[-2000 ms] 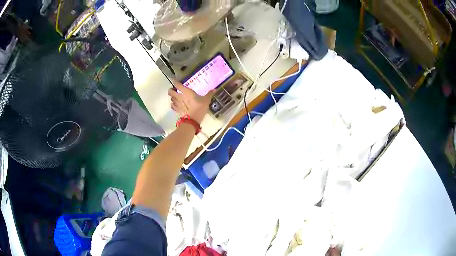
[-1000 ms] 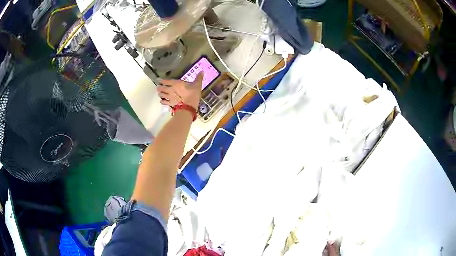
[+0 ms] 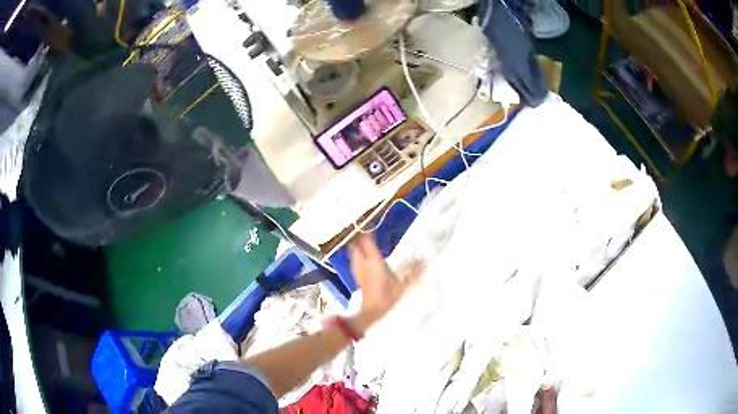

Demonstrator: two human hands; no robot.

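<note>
My left hand, blurred and wearing a red wrist string, is over the near edge of the white cloth heap. Its fingers look apart and I see nothing held. Only a small bit of my right hand shows at the bottom edge among the cloth; its fingers and grip are hidden. A smartphone with a lit pink screen stands on the machine table, beside a small parts tray.
A blue bin with pale cloth and red cloth is at lower centre. A blue stool and a black fan are at left. White cables hang over the table edge. A yellow-framed trolley is at upper right.
My left hand has left the phone and moved down to the white cloth. The phone screen now shows a different picture. The view has shifted, and more of the blue bin shows.
</note>
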